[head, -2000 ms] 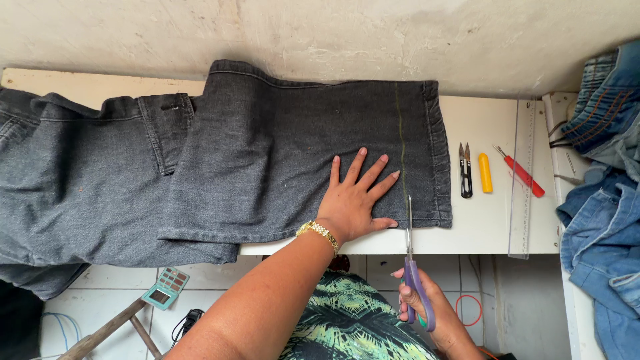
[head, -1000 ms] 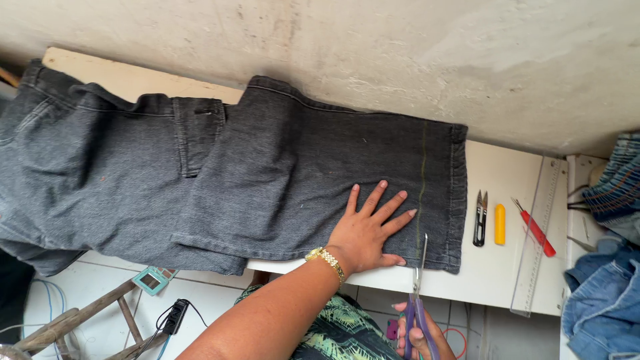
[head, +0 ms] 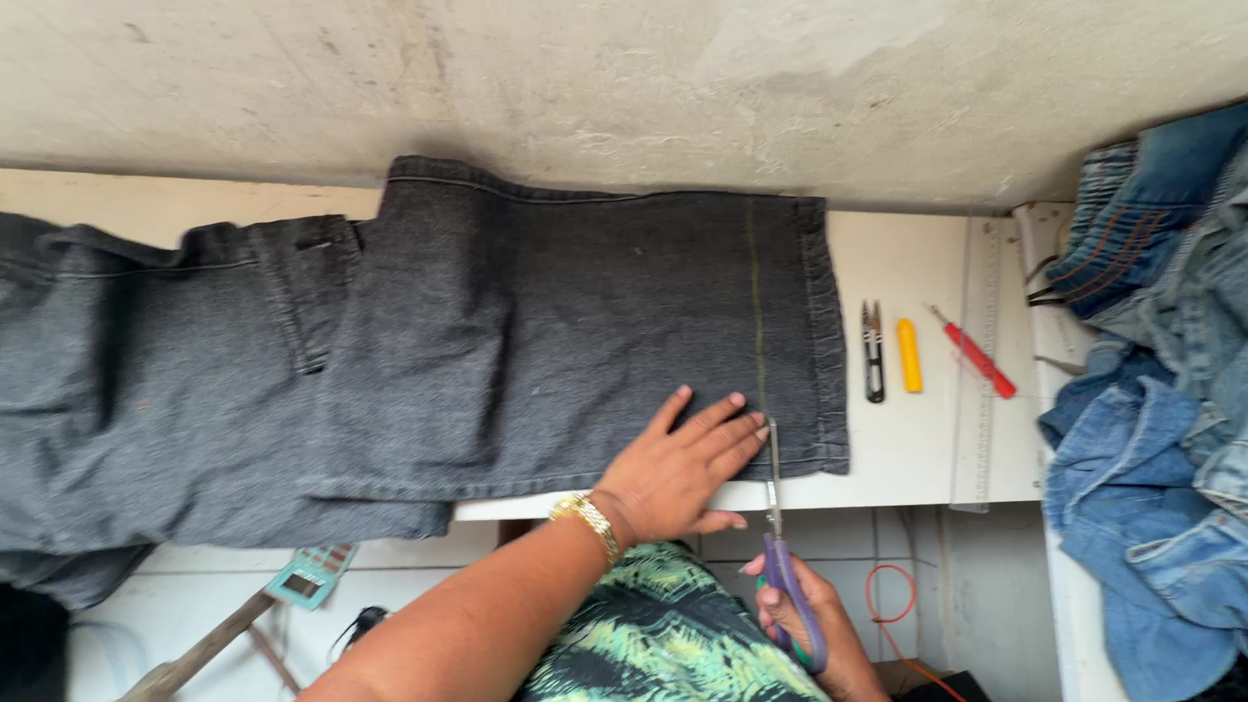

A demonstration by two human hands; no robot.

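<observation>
Dark grey denim trousers (head: 604,292) lie across a white table, a yellowish line (head: 755,292) running across the leg near its hem (head: 827,341). My left hand (head: 678,463) rests on the leg's near edge, fingers spread, fingertips beside the line. In my right hand (head: 804,619) are scissors with purple handles (head: 799,604), held below the table's front edge. Their blades (head: 774,468) lie at the near edge of the leg, along the line's lower end. Whether the lower blade is under the cloth cannot be told.
Right of the hem lie black thread snips (head: 873,356), a yellow cap (head: 909,356), a red seam ripper (head: 980,361) and a clear ruler (head: 975,390). Blue denim garments (head: 1131,468) are heaped at the right. A teal calculator (head: 312,575) is below the table's left side, near a wooden stick (head: 200,648).
The scissors have moved up onto the leg's near edge along the line. My left hand has stayed on the cloth, its fingers now closer to the line. The view has shifted.
</observation>
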